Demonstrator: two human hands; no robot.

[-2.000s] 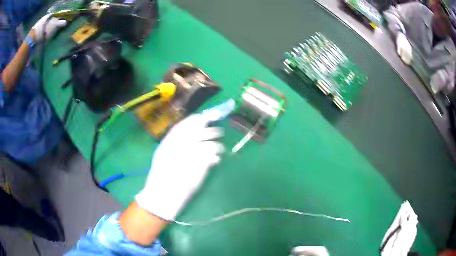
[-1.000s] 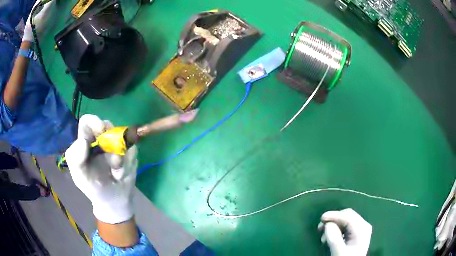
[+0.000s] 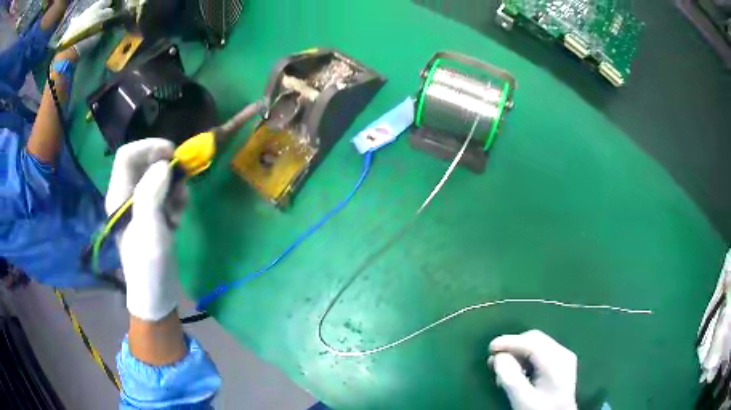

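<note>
My left hand [image 3: 152, 212], in a white glove, grips the soldering iron [image 3: 196, 154] by its yellow part. The iron's metal end points up and right, its tip near the ring of the dark iron stand [image 3: 337, 100]. A yellow-brown sponge [image 3: 274, 160] sits in the stand's near end. My right hand [image 3: 539, 370], gloved, lies at the bottom edge, partly cut off, fingers curled; whether it holds anything is hidden. Solder wire [image 3: 417, 332] runs from the solder spool [image 3: 463, 100] in a curve over the green mat, its free end at the right.
A blue wrist-strap clip [image 3: 383, 128] with its cord lies between stand and spool. A black round housing [image 3: 152, 104] stands at the left. Circuit boards [image 3: 581, 32] are on the belt [image 3: 681, 104]. A person in blue [image 3: 48, 200] is at the left. White cloth [image 3: 716, 328] lies at the right edge.
My left hand has turned and raised the iron, whose tip has moved up from below the sponge to the stand's ring. My right hand has hardly moved. The view has shifted slightly.
</note>
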